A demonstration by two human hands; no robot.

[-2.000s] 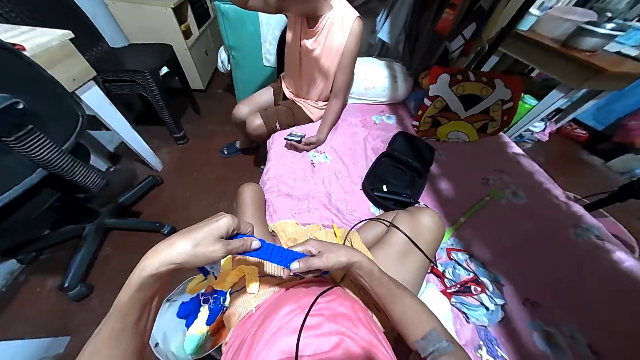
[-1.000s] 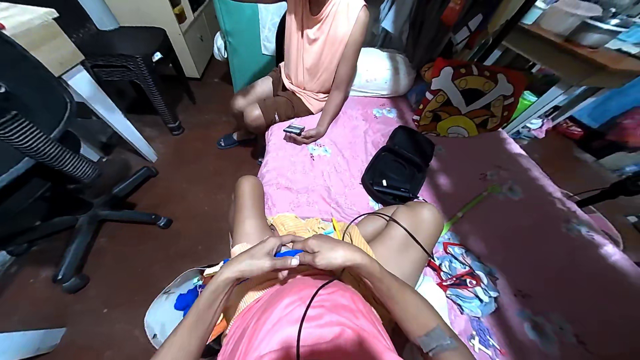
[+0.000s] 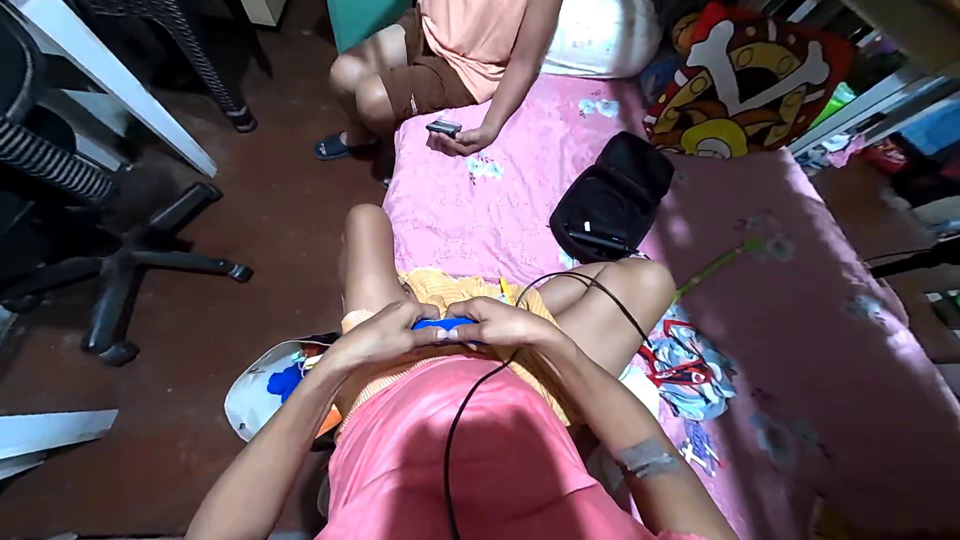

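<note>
A small blue piece of material (image 3: 444, 325), seemingly knitted or crocheted, is held low over my lap. My left hand (image 3: 386, 330) grips its left end and my right hand (image 3: 495, 322) its right end, the two thumbs nearly meeting over it. My fingers hide most of the piece. Beneath lies yellow checked cloth (image 3: 442, 289), with a small yellow object (image 3: 505, 288) by my right hand. A black cable (image 3: 453, 442) runs down my pink top and loops over my right thigh. Left of my lap, a white container (image 3: 255, 397) holds blue yarn (image 3: 285, 381) and other coloured pieces.
Another person (image 3: 480, 45) sits on the pink bedding (image 3: 465, 217), a small device (image 3: 444, 127) in one hand. An open black case (image 3: 611, 199) lies ahead. Patterned blue-and-red cloth (image 3: 690, 367) is by my right thigh. A wheeled chair base (image 3: 124, 259) stands left; a printed cushion (image 3: 750, 82) is back right.
Two seconds ago the blue piece was stretched out flat between my hands; now my hands are close together and mostly cover it. The view has tilted downward.
</note>
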